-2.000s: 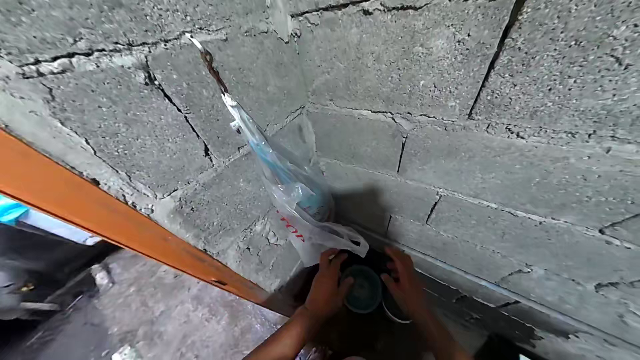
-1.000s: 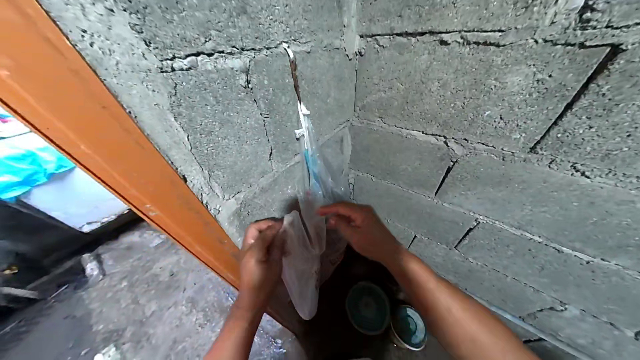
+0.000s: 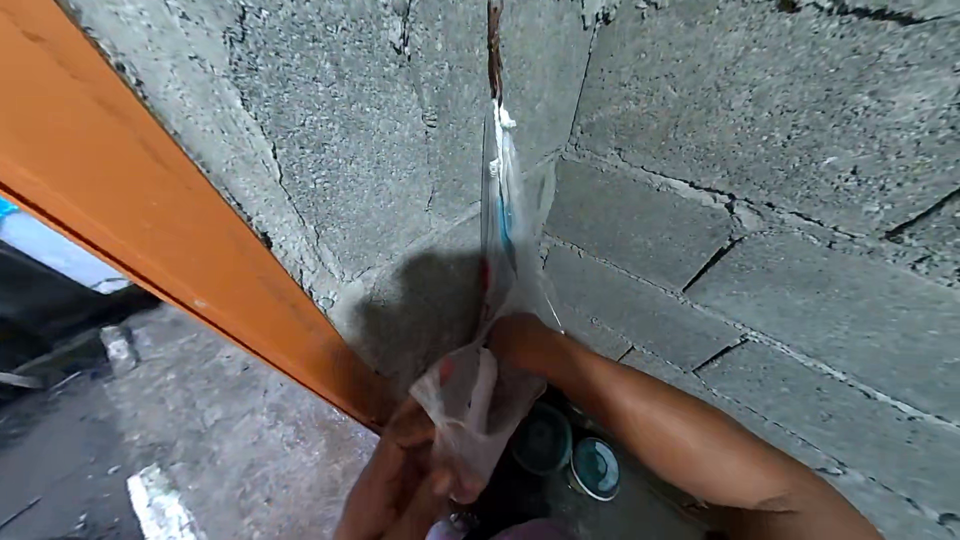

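Observation:
A translucent plastic bag (image 3: 499,405) hangs by its twisted, knotted top from a rusty hook (image 3: 494,52) on the block wall. Something light blue shows inside its upper part. My left hand (image 3: 420,450) holds the lower edge of the bag's open mouth, partly behind the film. My right hand (image 3: 517,337) reaches to the bag's middle, its fingers hidden by the plastic, so what they hold cannot be told. Below the bag stand a dark round container (image 3: 541,439) and a smaller one with a pale rim (image 3: 595,469).
Grey concrete block walls (image 3: 645,217) meet in a corner behind the bag. An orange frame (image 3: 172,202) slants down on the left. Beyond it lies rough concrete floor (image 3: 240,405) with a pale block (image 3: 160,502) on it.
My hands have come up from the round containers to the hanging bag. Since a second ago, my right hand has moved into or behind the bag's folds, and the mouth has spread wider. The view has shifted.

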